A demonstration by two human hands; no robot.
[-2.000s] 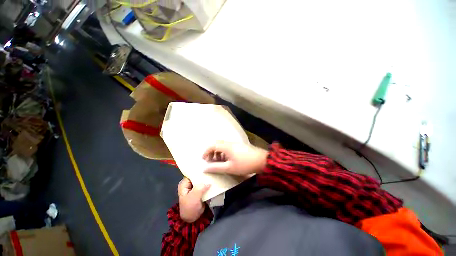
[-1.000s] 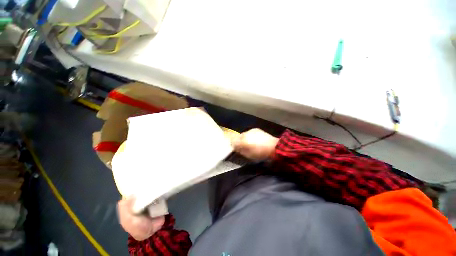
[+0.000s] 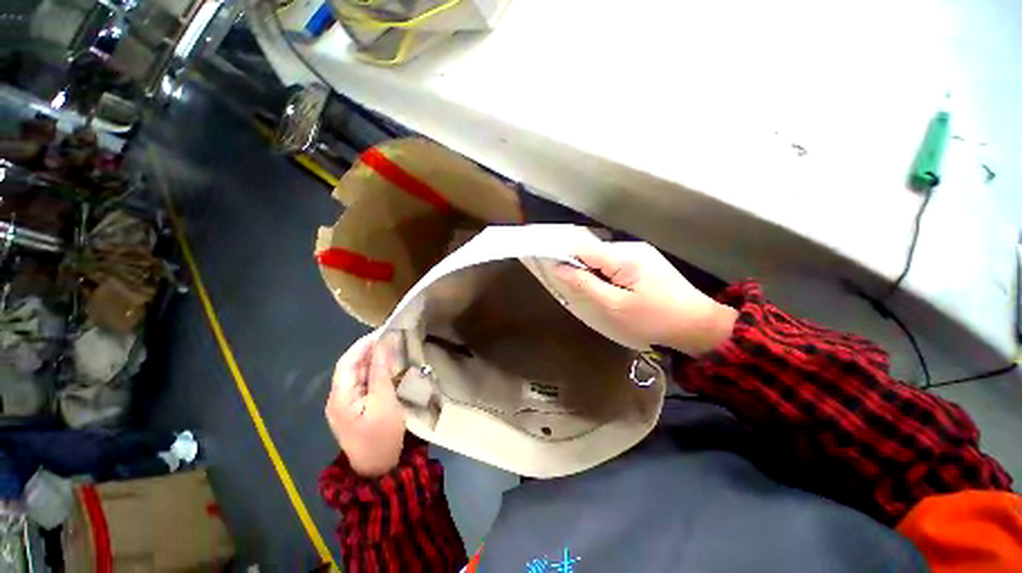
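Note:
A beige bag body (image 3: 538, 450) is held over my lap with its open mouth facing up towards me. The grey-beige lining (image 3: 493, 381) shows inside, with a small label and a small dark dot. A metal ring (image 3: 643, 370) sits at the right side of the rim. My left hand (image 3: 368, 405) grips the left side of the rim. My right hand (image 3: 644, 293) grips the far right part of the rim, fingers partly inside the mouth.
The white table (image 3: 672, 123) runs along the right, with a green-handled awl (image 3: 930, 150) on a dark cord. A cardboard bin (image 3: 387, 213) with red tape stands beyond the bag. Stacked bag bodies (image 3: 409, 34) lie at the far table end. Another carton (image 3: 157, 524) is at lower left.
The bag has turned from its flat outer face to its open mouth, showing the lining. Both hands have shifted to the rim. The camera view has also moved.

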